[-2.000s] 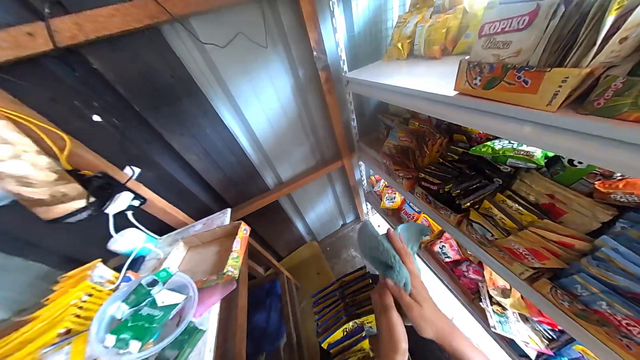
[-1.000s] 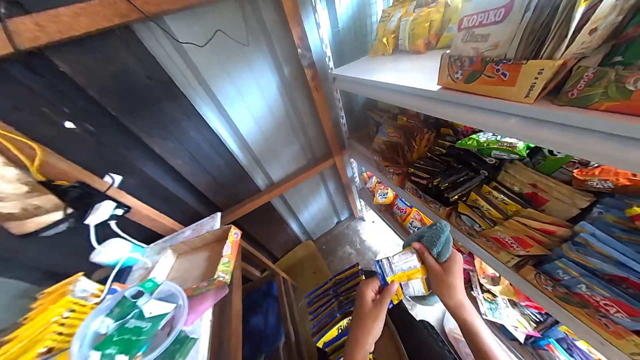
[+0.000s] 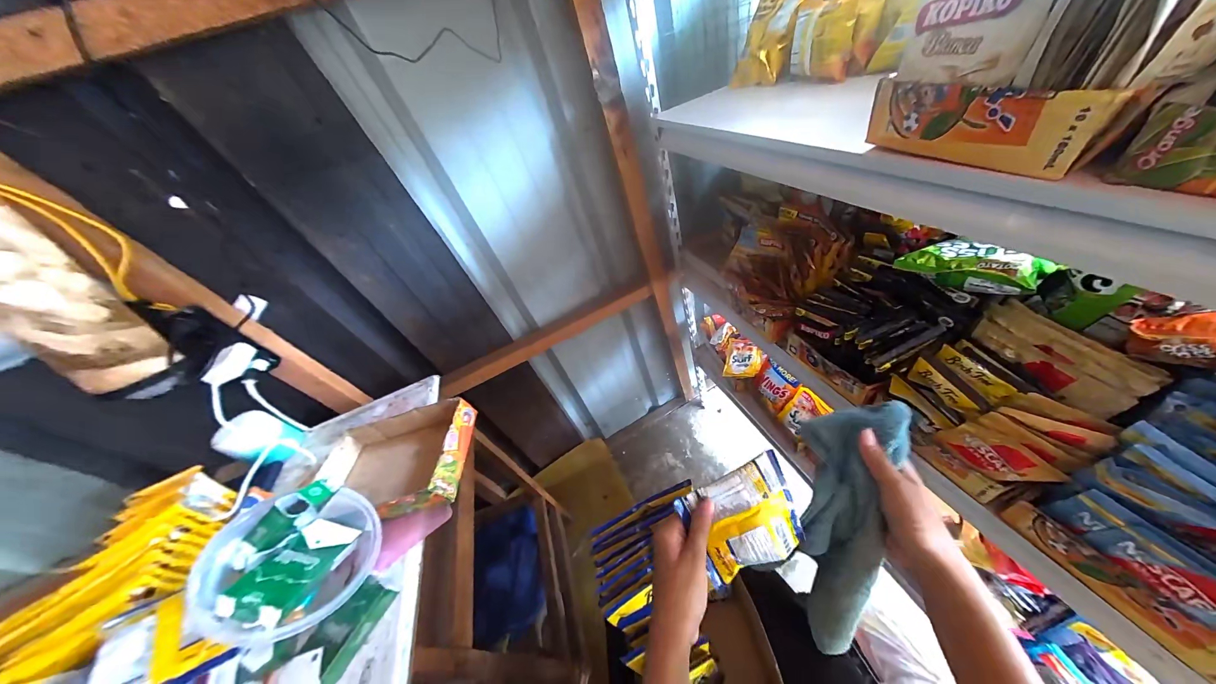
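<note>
My left hand (image 3: 682, 570), low in the middle of the view, grips a yellow, white and blue sachet pack (image 3: 750, 518) between thumb and fingers. To its right, my right hand (image 3: 902, 503) holds a grey-green cloth (image 3: 845, 522) that hangs down beside the pack. Below and left of my left hand, a row of blue and yellow sachets (image 3: 622, 560) stands in a cardboard box (image 3: 736, 632), partly hidden by my hand and wrist.
Metal shelves (image 3: 788, 142) full of coffee sachets and snack packs rise on the right. At left, a table holds a round plastic tub (image 3: 366, 570) of green packets, an open carton (image 3: 404, 461) and yellow sachets (image 3: 123, 560). A wooden frame (image 3: 463, 560) stands between.
The cloth was bunched against the pack one second ago; now it hangs from my right hand, apart from the pack. Two seconds ago both hands were together at the cloth.
</note>
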